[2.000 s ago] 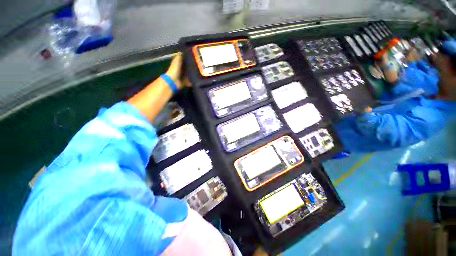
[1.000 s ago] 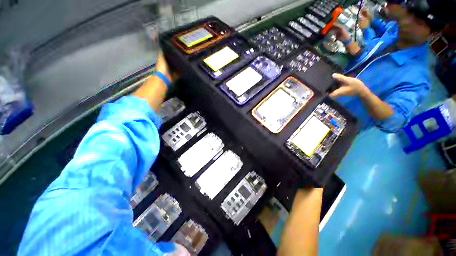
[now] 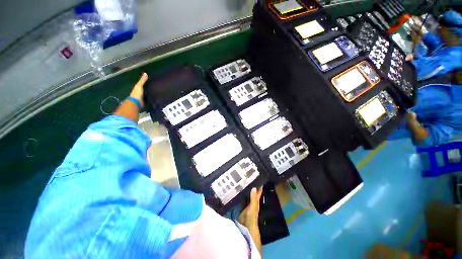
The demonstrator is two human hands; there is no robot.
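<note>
A long black foam tray (image 3: 169, 81) lies in front of me with several silvery phone frames (image 3: 201, 129) in its slots; its far-end slot holds no frame. My left hand (image 3: 136, 96), with a blue wrist band, is at the tray's far left corner, holding that end. My right hand (image 3: 252, 211) is at the near end, thumb and fingers against the edge. A second black tray (image 3: 260, 132) with several silvery frames lies right beside it, close against a taller stack. How far the fingers reach underneath is hidden.
On a tall black tray stack at right are phone units (image 3: 355, 81) with orange, blue or black rims. Beyond are trays of small parts (image 3: 379, 52) and people in blue smocks (image 3: 435, 98). A beige strip (image 3: 161, 152) lies left of the near tray. A black tray (image 3: 329, 177) juts over the blue floor.
The tray of rimmed phone units has gone from my hands onto the stack at right. Both hands have moved to the ends of the near tray of silvery frames.
</note>
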